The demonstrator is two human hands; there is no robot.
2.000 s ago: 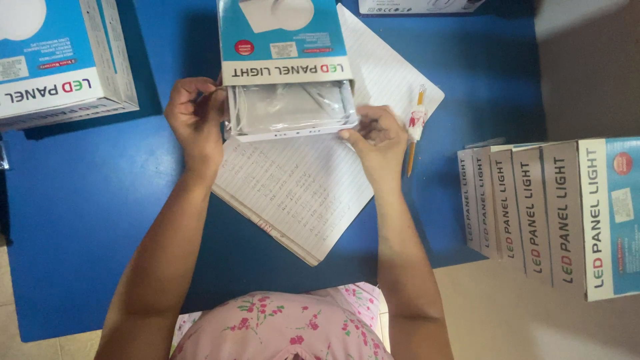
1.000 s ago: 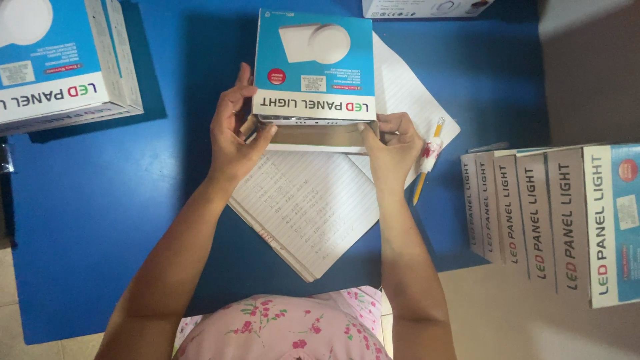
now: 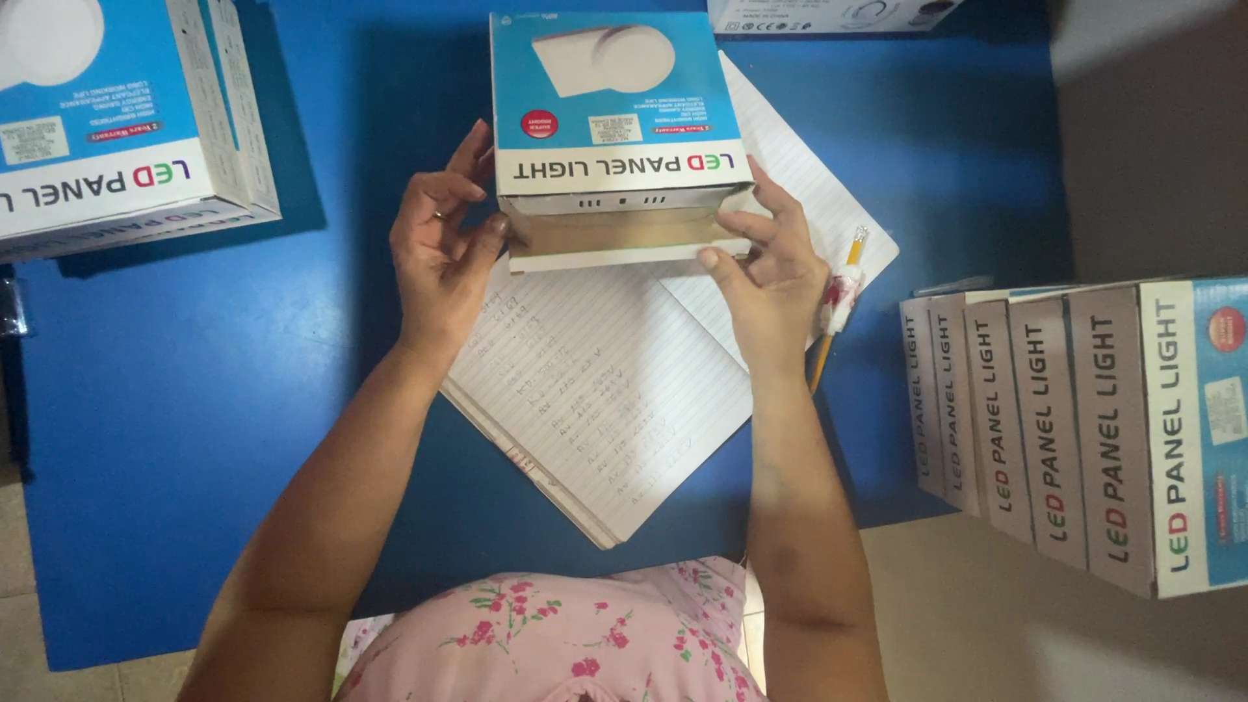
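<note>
A blue and white cardboard box for an LED panel light [image 3: 624, 107] lies above an open notebook, its near end facing me with a flap edge below the printed face. At the box's left near corner is my left hand [image 3: 444, 229], its thumb against the edge and its fingers beside the side wall. My right hand [image 3: 770, 263] is at the right near corner, thumb and fingers on the flap edge. Beneath the box lies the lined notebook [image 3: 604, 390] with handwriting. A yellow pencil [image 3: 821, 363] with a white wrapping around it rests beside my right hand.
Similar LED panel light boxes [image 3: 97, 185] stand at the upper left of the blue table [image 3: 195, 409]. Several more stand in a row [image 3: 1111, 419] at the right. Part of another box [image 3: 829, 18] shows at the top edge.
Two seconds ago a clear-wrapped item showed in the box's open end, between both hands; now it is out of sight and the flap edge shows there.
</note>
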